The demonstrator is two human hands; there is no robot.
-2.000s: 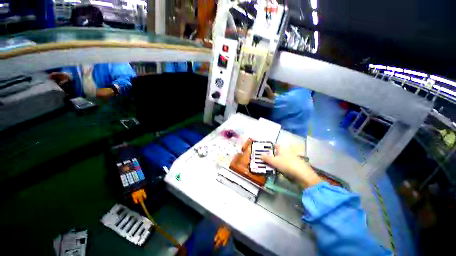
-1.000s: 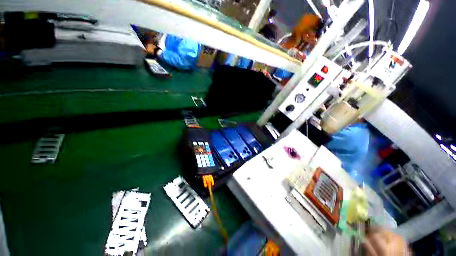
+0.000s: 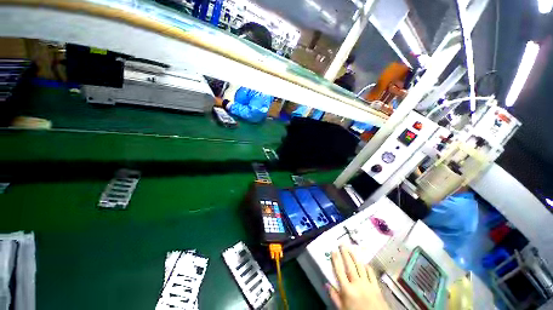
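Observation:
An orange-brown fixture base (image 3: 404, 277) sits on the white machine platform at the lower right. The pale green cover frame (image 3: 441, 294) now lies on it, around a slotted metal plate (image 3: 426, 279). My right hand (image 3: 358, 284) is bare and empty, fingers spread, over the platform's front edge left of the fixture; its wrist is cut off by the lower edge. My left hand is out of the picture. One slotted plate (image 3: 248, 275) lies on the green bench, and a small overlapping pile of plates (image 3: 184, 281) lies left of it.
A black teach pendant (image 3: 270, 213) with an orange cable stands beside blue panels (image 3: 295, 212) in a black holder. A white control panel (image 3: 397, 144) and beige machine head (image 3: 441, 181) rise behind the platform (image 3: 324, 245). A yellow-green lump (image 3: 461, 293) sits beside the fixture. Blue-sleeved people are beyond.
The green frame now covers the orange base, which was uncovered a second ago. My right hand has moved from the fixture's right side to its left. The view has swung left.

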